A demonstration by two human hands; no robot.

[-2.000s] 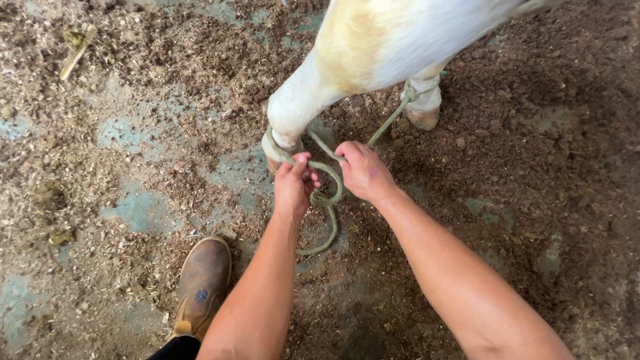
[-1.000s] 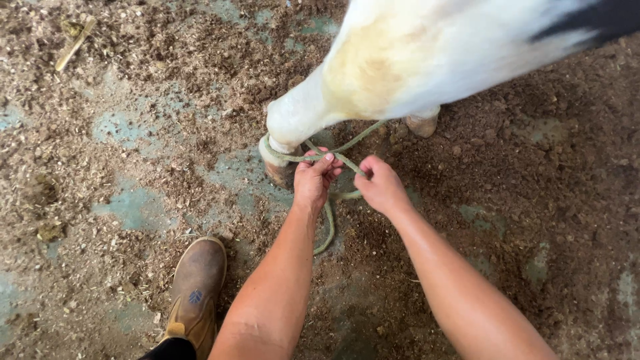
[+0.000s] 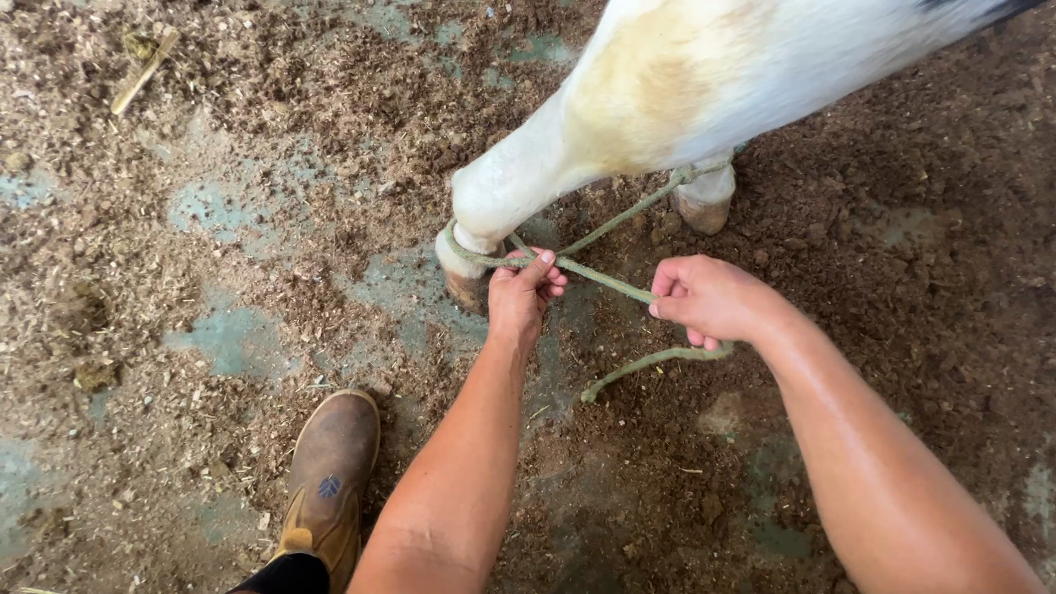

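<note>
A green rope (image 3: pixel 615 282) loops around the pastern of an animal's near white leg (image 3: pixel 520 177), just above the hoof (image 3: pixel 466 285). My left hand (image 3: pixel 524 289) pinches the rope between thumb and fingers where strands cross, close beside that hoof. Farther right, my right hand (image 3: pixel 701 299) grips the same rope, which runs fairly straight between both hands. Its loose end (image 3: pixel 635 363) hangs below my right hand and curves left. Another stretch of rope goes up and right to the other leg, wrapped around it above its hoof (image 3: pixel 705 206).
The animal's white and tan upper leg (image 3: pixel 660 82) crosses the upper right. My brown leather boot (image 3: pixel 334 462) stands on the ground at lower left. Brown bedding or dirt (image 3: pixel 206 148) covers a greenish floor in patches. A pale stick (image 3: pixel 144 74) lies at upper left.
My right hand has moved right, away from my left hand, drawing out the rope between them. The coil that hung below my hands two seconds ago no longer shows.
</note>
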